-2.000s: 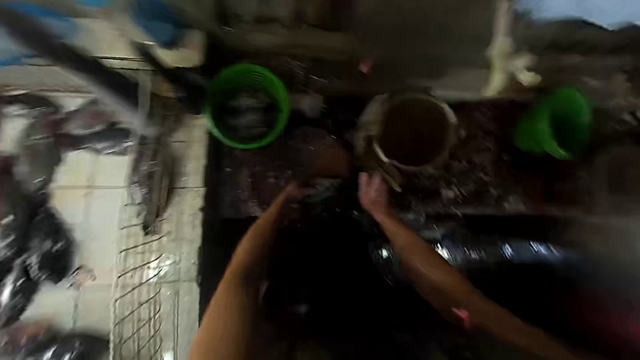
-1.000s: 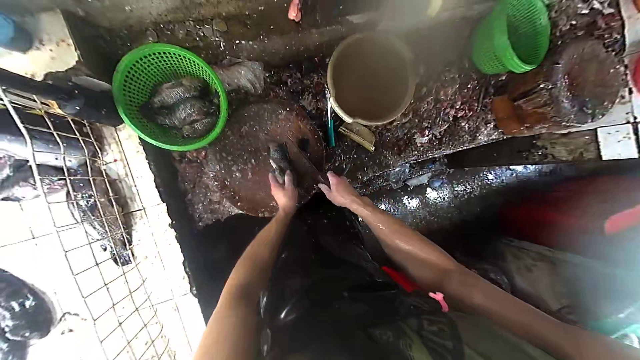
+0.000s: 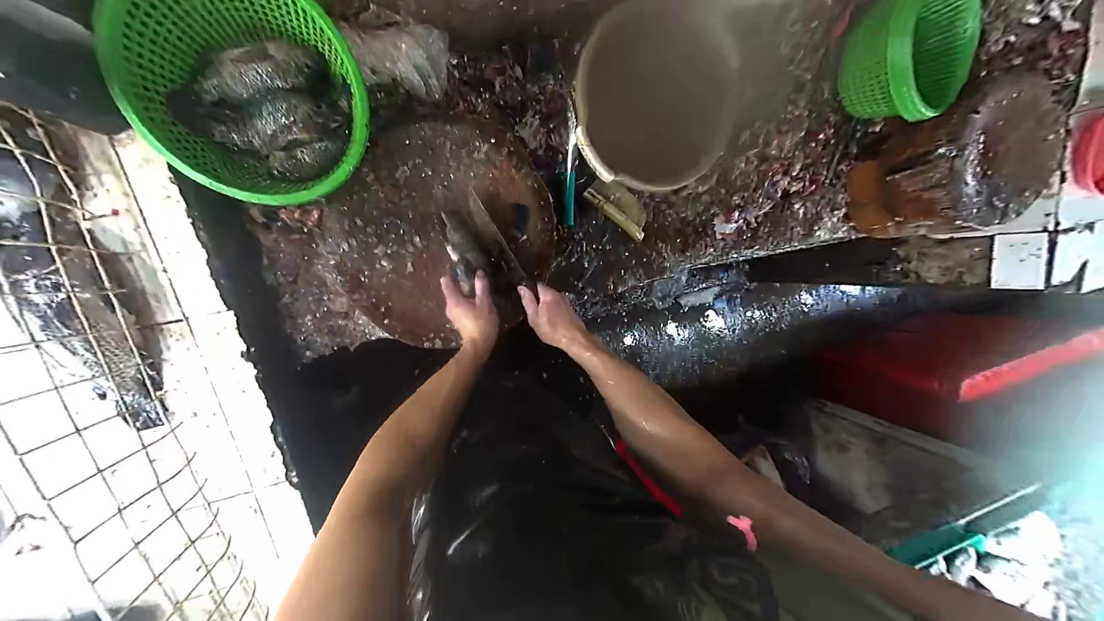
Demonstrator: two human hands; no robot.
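Note:
My left hand (image 3: 472, 310) grips a dark grey fish (image 3: 466, 246) on a round wooden chopping block (image 3: 397, 224). In my right hand (image 3: 552, 312) is a knife (image 3: 498, 231), its blade pointing up and left beside the fish. My fingers cover the handle. A small dark piece lies on the block right of the blade. Up and left of the block, a green plastic basket (image 3: 358, 129) holds several fish (image 3: 276, 112).
Behind the block stand a bucket of murky water (image 3: 660, 95), a teal-handled tool (image 3: 569, 198) and a yellowish brush-like thing (image 3: 617, 210). Green baskets (image 3: 888, 65) and another wooden block (image 3: 1005, 155) are at right. A wire rack (image 3: 78, 345) is at left; fish scraps litter the counter.
One second ago my hands were also at the block with the fish. The view has moved closer to the block; two seconds ago it was blurred.

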